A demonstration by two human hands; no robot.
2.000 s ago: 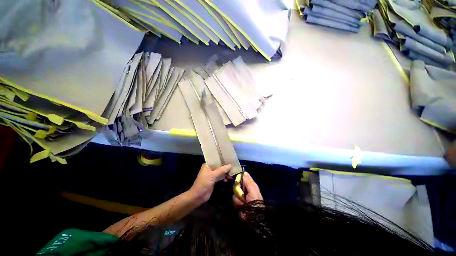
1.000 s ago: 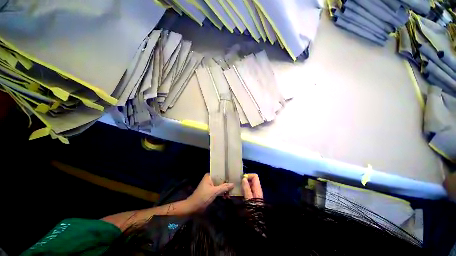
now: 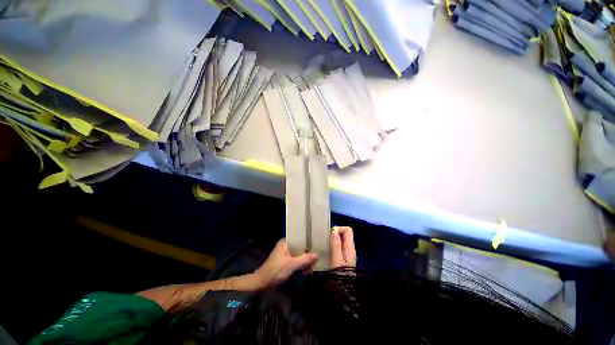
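A pale grey-beige zipper strip (image 3: 297,205) with a dark line down its middle hangs over the dark gap at the table's front edge. My left hand (image 3: 280,264) grips its near end, thumb on top. My right hand (image 3: 342,248) is at the strip's right edge, fingers curled; hair hides its lower part, and a small yellow bit shows at the fingertips. Snips cannot be made out. A looser pile of zipper strips (image 3: 345,114) lies just beyond, and a dense fanned pile (image 3: 209,101) lies to its left.
Large yellow-edged fabric panels (image 3: 114,60) are stacked at left, with loose yellow tails. More panels (image 3: 350,27) fan across the back. Folded grey-blue bundles (image 3: 495,23) lie at back right. Yellow tape (image 3: 500,234) sticks to the front edge. A pale panel stack (image 3: 499,269) is below it.
Since two seconds ago the strip has turned from slanted to nearly upright in view, and the yellow-handled snips no longer show at my right hand. In the last second the hands barely moved.
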